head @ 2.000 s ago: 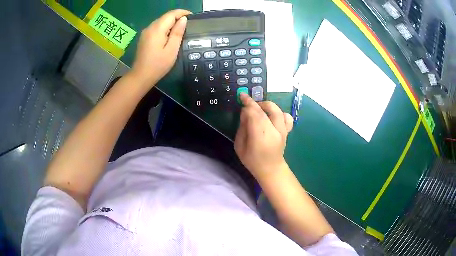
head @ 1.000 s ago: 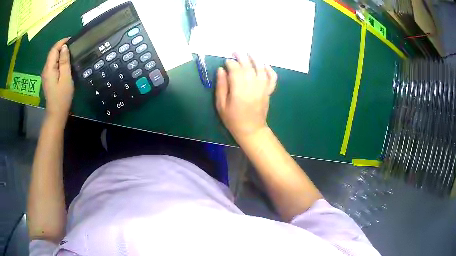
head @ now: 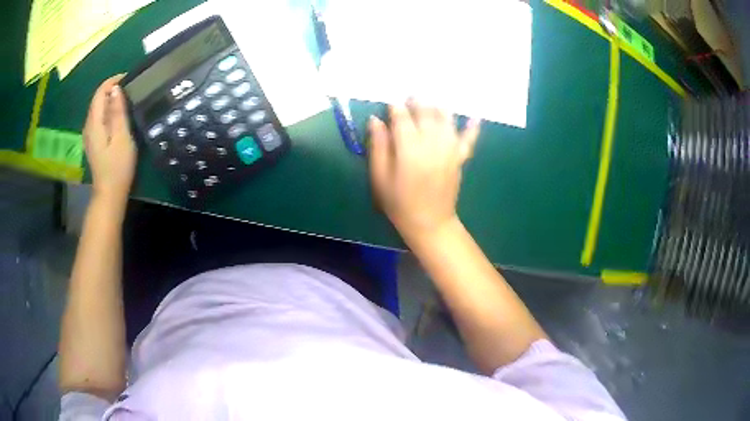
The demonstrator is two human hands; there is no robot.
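Note:
My left hand (head: 109, 140) holds the left edge of a black calculator (head: 201, 107) with a grey display and one green key, tilted over the table's left part. My right hand (head: 419, 160) is slightly blurred and lies at the near edge of a washed-out white sheet (head: 436, 53), fingertips on or just over it; it holds nothing visible. A pen with a blue cap (head: 347, 126) lies left of my right hand, between the sheets. Another white sheet (head: 275, 62) lies partly under the calculator.
Yellow handwritten slips (head: 78, 29) lie at the upper left. A green label (head: 57, 148) sits at the left edge, another (head: 633, 37) at the upper right. Yellow tape (head: 604, 156) crosses the green table (head: 526, 197). Stacked clear ribbed trays (head: 707, 197) stand at the right.
My right hand has left the calculator keys and moved right to the white sheet's edge. My left hand still holds the calculator, now more tilted. The view has shifted, bringing the yellow slips in.

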